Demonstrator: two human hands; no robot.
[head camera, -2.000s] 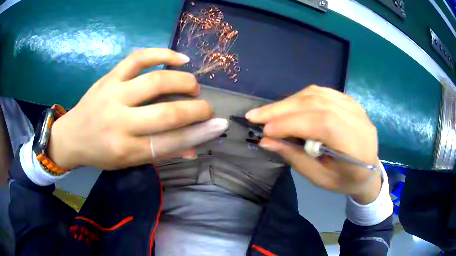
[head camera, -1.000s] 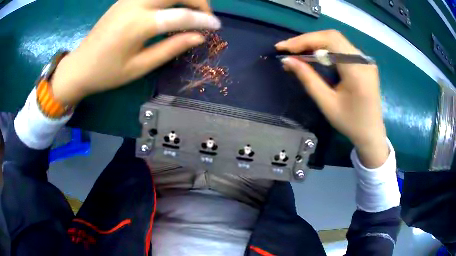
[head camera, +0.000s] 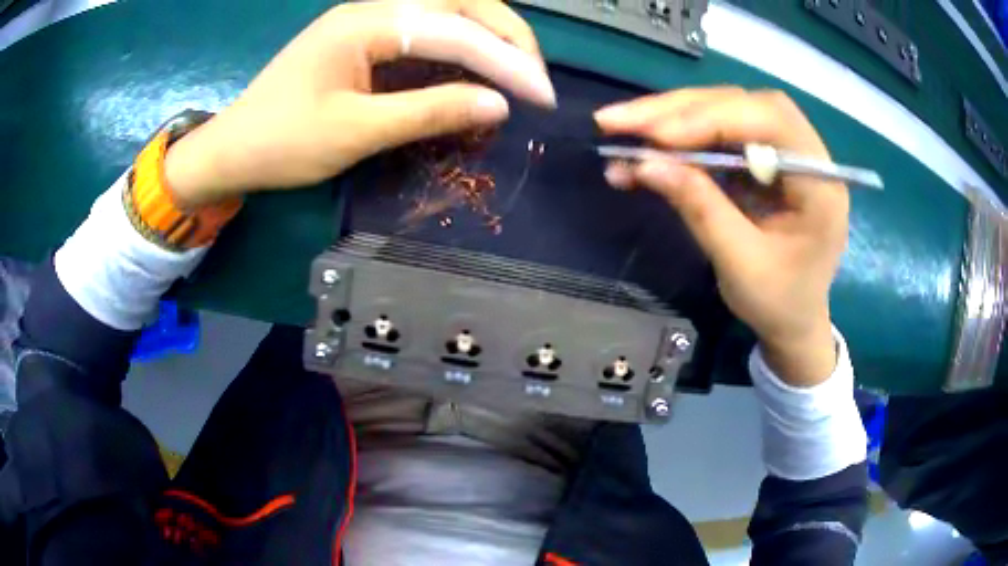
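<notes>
The grey fixture plate (head camera: 503, 370) lies at the near edge of the black tray (head camera: 575, 227), with its row of nests and end screws uncovered. A tangle of copper coils (head camera: 470, 188) lies in the tray, partly hidden under my left hand (head camera: 409, 94). That hand is over the tray with thumb and forefinger apart; the forefinger has a whitish covering. My right hand (head camera: 735, 182) holds the tweezers (head camera: 818, 169) over the tray's right part, dark tips pointing left. A small copper coil (head camera: 536, 147) shows between the hands; whether the tips touch it cannot be told.
Other grey fixture plates (head camera: 868, 35) lie beyond the tray along the white strip (head camera: 812, 83). A pale shiny bundle (head camera: 982, 293) lies at the green bench's right edge. My lap is below the fixture plate.
Both hands have left the fixture plate and are over the tray, uncovering the nests. Since a second ago my left hand has moved right and slightly down, nearer the tweezers.
</notes>
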